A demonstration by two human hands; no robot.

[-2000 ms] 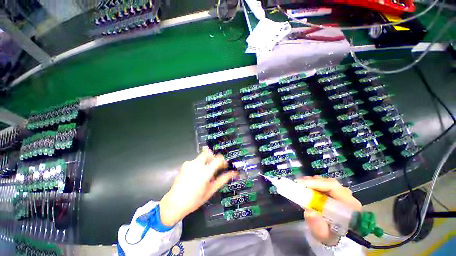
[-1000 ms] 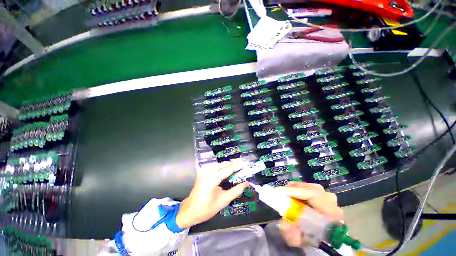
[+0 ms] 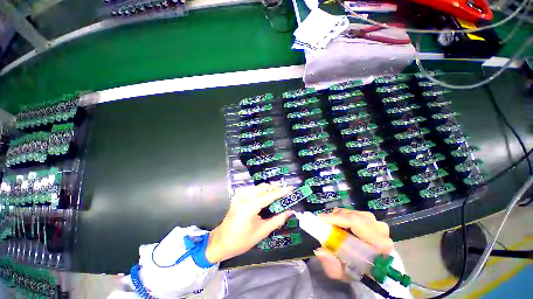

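Observation:
My left hand point(image 3: 248, 219) holds a narrow green circuit board point(image 3: 290, 200) between thumb and fingers, tilted, above the lower left part of the clear tray point(image 3: 229, 153). My right hand point(image 3: 359, 233) grips a dispensing syringe point(image 3: 343, 241) with a white front, a yellow-orange band and a green rear cap. The needle tip points at the lower edge of the held board; whether it touches cannot be told. Rows of similar boards fill the tray. A blue strap is on my left wrist.
Another tray of boards point(image 3: 44, 146) lies at the left. Beyond the tray are a green conveyor point(image 3: 193, 47) with a white rail, a grey-pink sheet point(image 3: 359, 61), red-handled pliers point(image 3: 386, 36), a white cloth point(image 3: 320, 28) and a red object point(image 3: 461, 8). A hose and black cable trail at right.
Two seconds ago my left hand was reaching into the tray; it then took hold of a board and lifted it. The syringe has moved left and down, to the board. The last second shows little motion.

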